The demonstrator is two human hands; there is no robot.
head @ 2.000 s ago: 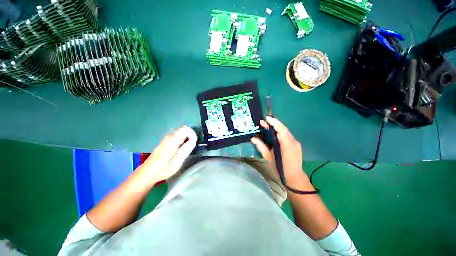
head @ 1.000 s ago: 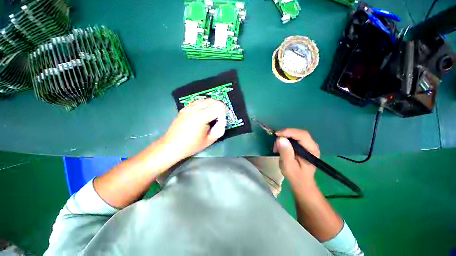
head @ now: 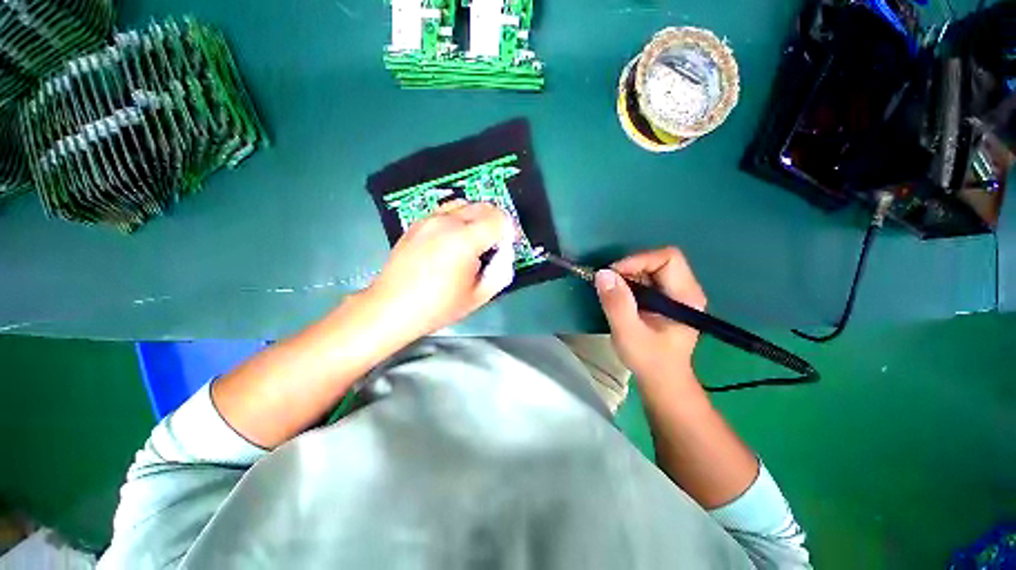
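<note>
A green-and-white PCB panel (head: pixel 487 184) lies on a black work pad (head: pixel 537 206) in front of me. My left hand (head: pixel 446 262) is over the panel's lower left part and hides much of it. White covering shows at its fingertips. Whether it holds solder wire cannot be seen. My right hand (head: pixel 657 312) grips the black soldering iron (head: pixel 713 325) like a pen. The iron's metal tip points left and reaches the panel's lower right corner, close to my left fingertips. Whether it touches the board cannot be told.
A row of upright boards (head: pixel 139 123) stands at left. A flat board stack (head: pixel 466 76) lies beyond the pad. A round spool or tin (head: pixel 682 91) sits right of it. A bulky black unit (head: pixel 836 123) stands at far right. A blue bin (head: pixel 192 373) is below the bench edge.
My left hand has moved from beside the pad onto the panel. The iron, upright beside the pad earlier, now slants with its tip at the panel's corner. The view has shifted.
</note>
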